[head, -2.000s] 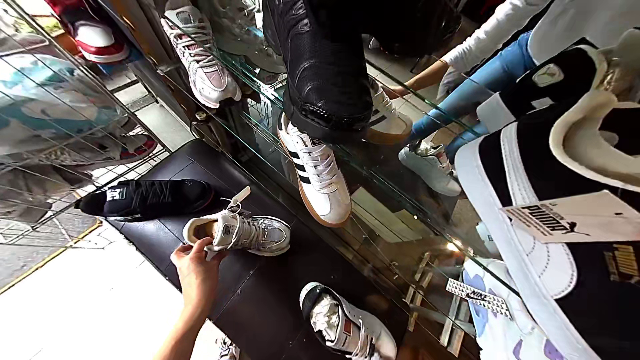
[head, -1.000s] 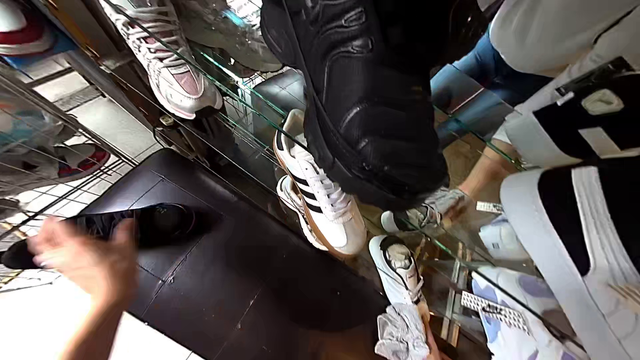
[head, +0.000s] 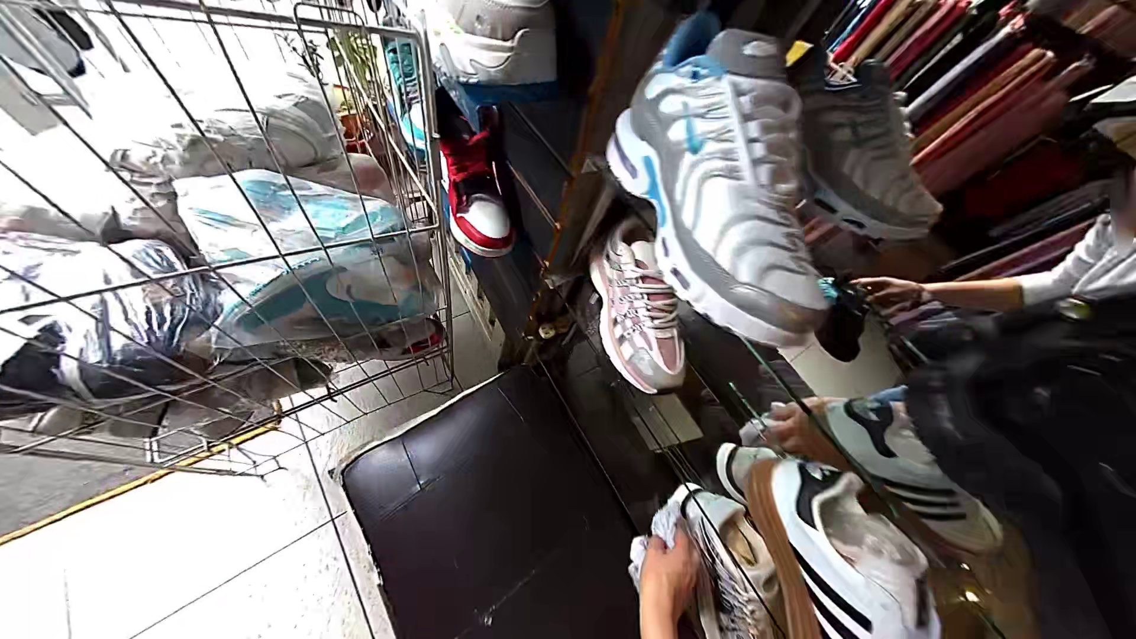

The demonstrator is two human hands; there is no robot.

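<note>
At the lower middle, my right hand is closed on a crumpled light grey cloth. The cloth lies against a grey-beige sneaker with pale laces; whether my fingers also grip the shoe is unclear. Just right of it stands a white sneaker with black stripes and a brown sole. Behind, a hand with a cloth beside a striped shoe looks like a mirror reflection. No direct view of my left hand appears. Farther right, another hand, apparently also reflected, is at a dark object.
A black padded bench lies left of the glass shelves. Above are a pink-and-white sneaker and a grey-blue sneaker. A wire rack of bagged shoes borders the left, near a red-and-white shoe. A blurred black shape fills the right.
The view has swung left. My left hand, earlier at the silver sneaker and then near the black shoe, has left view. Neither shoe shows on the visible bench part now.
</note>
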